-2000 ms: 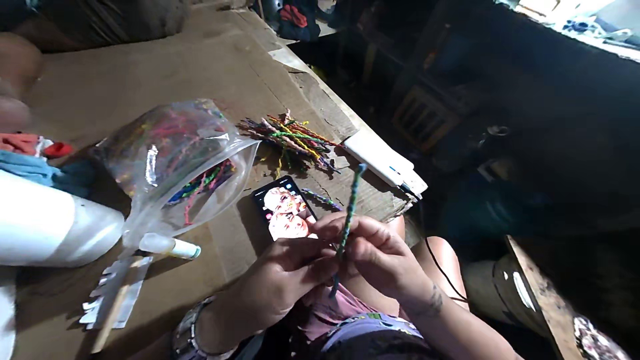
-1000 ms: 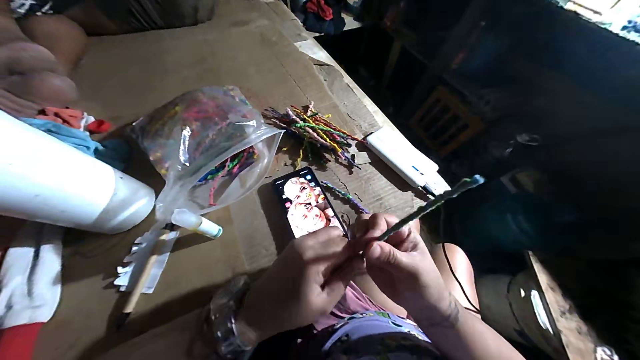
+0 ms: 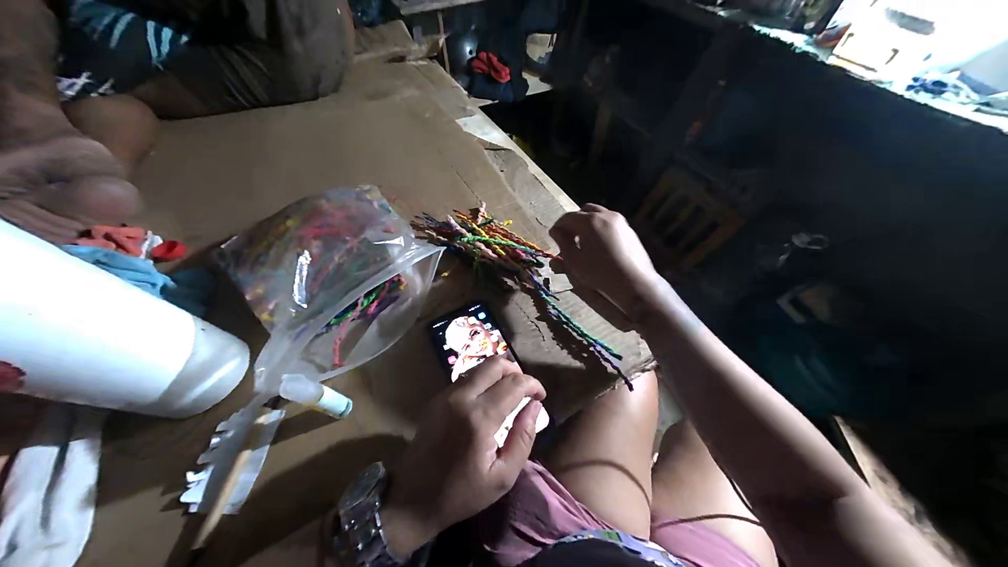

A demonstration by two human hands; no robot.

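My left hand (image 3: 480, 429), with a metal watch on its wrist, hovers over or rests on the lower part of a lit smartphone (image 3: 472, 339), thumb and fingers apart. My right hand (image 3: 602, 256) is curled at the right edge of the cardboard-covered surface, beside a bundle of colourful braided cords (image 3: 488, 240); its fingertips are hidden, so I cannot tell what it holds. A green-blue braided cord (image 3: 587, 335) runs from the bundle toward my knee. Left of the phone lies a clear plastic bag (image 3: 331, 252) of colourful cords.
A large white cylindrical container (image 3: 118, 331) lies at the left, near coloured cloths (image 3: 130, 252). A small capped tube (image 3: 319, 395) and a thin wooden stick (image 3: 224, 488) lie below the bag. Another person's bare foot (image 3: 71, 185) and legs are at the upper left.
The green-blue braid is out of the spot between my hands, which have parted. My right hand has moved up and away to the table's edge; my left has come over the phone.
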